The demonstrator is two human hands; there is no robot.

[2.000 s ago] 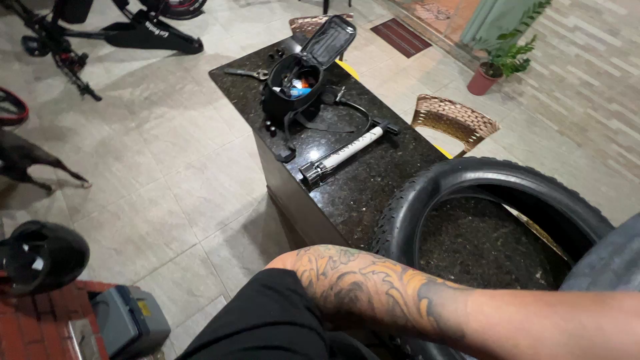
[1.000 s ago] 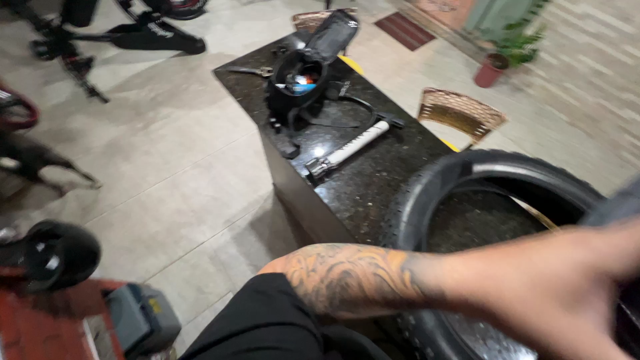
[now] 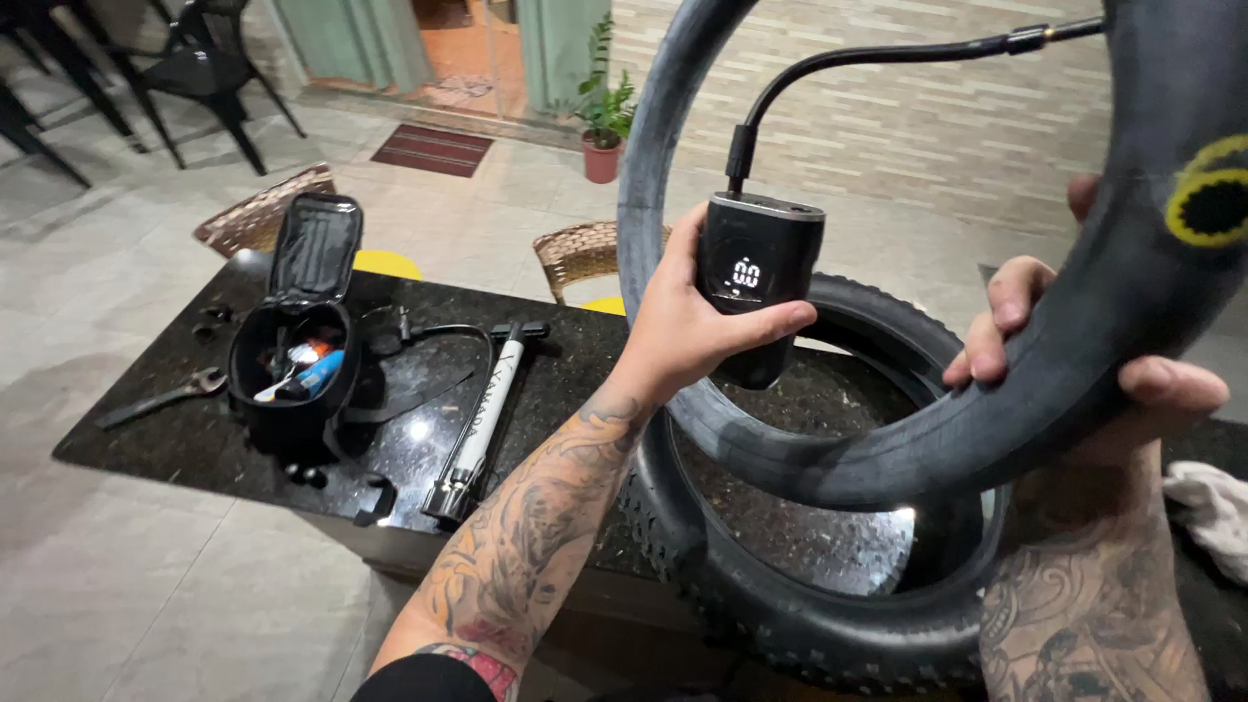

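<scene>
My left hand (image 3: 692,312) is closed around a black portable electric air pump (image 3: 765,234) with a lit display. A black hose (image 3: 877,54) runs from the pump's top toward the upper right, behind the tube's edge. My right hand (image 3: 1082,370) grips the lower right of an inflated-looking black inner tube (image 3: 858,458), which bears a yellow-ringed patch (image 3: 1219,207). Beneath the tube, a knobby bicycle tire (image 3: 838,624) lies on the dark stone counter (image 3: 575,419). To the left of my forearm lies a white hand pump (image 3: 490,405) with a black hose.
An open black bag (image 3: 292,390) holding small items stands on the counter, beside an adjustable wrench (image 3: 161,398). A white cloth (image 3: 1209,512) lies at the right. Beyond the counter are woven chairs (image 3: 575,255), a potted plant (image 3: 602,146) and a doormat (image 3: 432,150).
The view has swung right. The pump and my right hand now show, and the tube is in full sight above the tire. My left forearm, stretched rightward before, now reaches up with the pump.
</scene>
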